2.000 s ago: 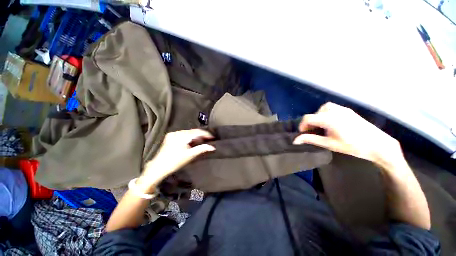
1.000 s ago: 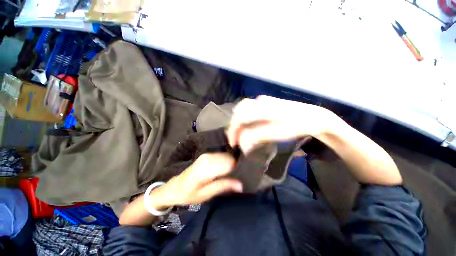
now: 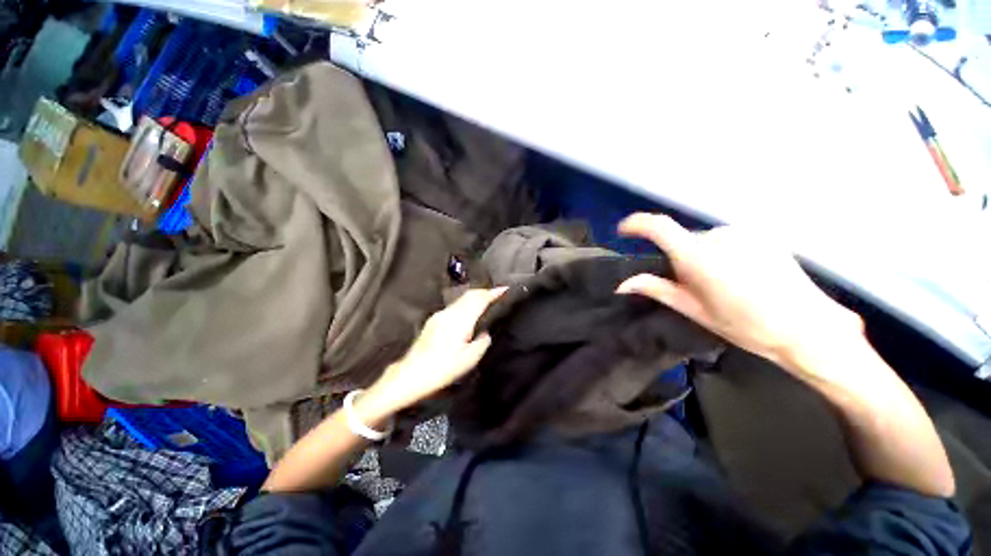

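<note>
A brown garment (image 3: 587, 358) with a darker brown band lies over my lap, its dark opening facing up. My left hand (image 3: 440, 342) is at the left end of the band, thumb and fingers at the cloth edge. My right hand (image 3: 723, 282) is at the right end, thumb and forefinger spread apart with the dark edge between them; its other fingers are hidden by the cloth. How firmly it grips is unclear.
A large heap of brown garments (image 3: 261, 239) lies left of my lap, over blue crates (image 3: 201, 434). A white table (image 3: 674, 98) runs across the top with an orange and black tool (image 3: 937, 152). Cardboard boxes (image 3: 92, 163), a red stool (image 3: 71, 375) and checked cloth (image 3: 141, 489) are at the left.
My hands were close together on the bunched garment. They have moved apart, my right hand to the right, and the dark band is now spread between them. The view has shifted slightly.
</note>
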